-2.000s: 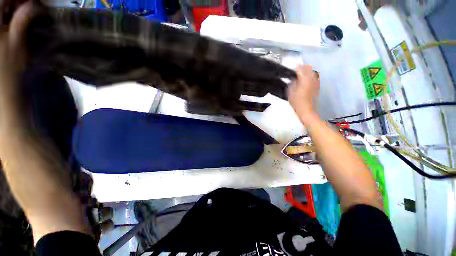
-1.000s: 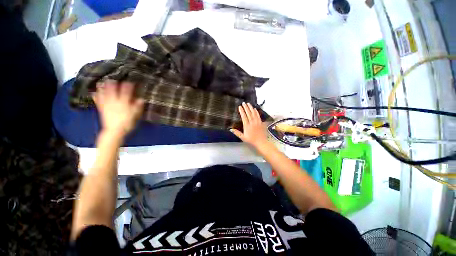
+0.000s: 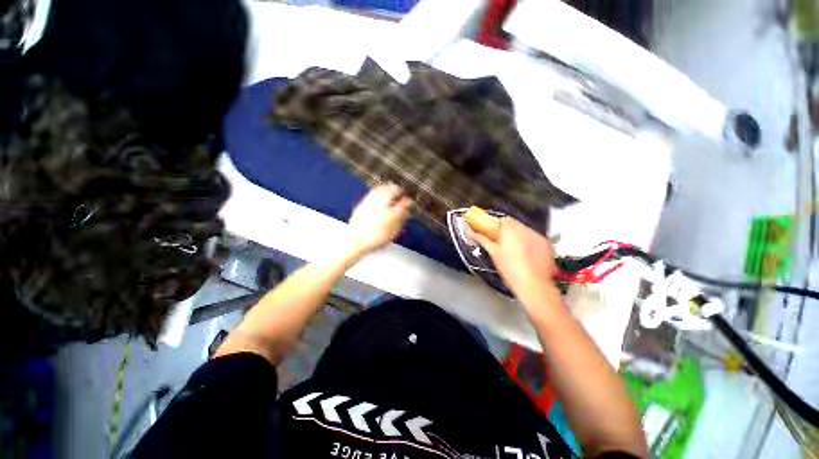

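Observation:
A brown-black plaid garment (image 3: 422, 143) lies spread over the navy padded board (image 3: 287, 166), its upper part reaching onto the white table. My right hand (image 3: 519, 255) is closed on the yellow handle of the steam iron (image 3: 467, 244), which sits at the garment's lower right part. My left hand (image 3: 382, 215) is at the garment's near edge, left of the iron, with its fingers curled. The picture is slightly blurred, and whether my left fingers pinch the cloth is not clear.
A rumpled brown check pile (image 3: 108, 197) is at the left, with black garments (image 3: 153, 63) behind it. The white table (image 3: 287, 224) runs under the board. A black hose (image 3: 754, 363) and red cables lead right from the iron. A green bag (image 3: 687, 408) is at lower right.
My right hand has left the garment, taken the iron and brought it left onto the cloth. My left hand has moved from the garment's left part to its near edge. The view has turned.

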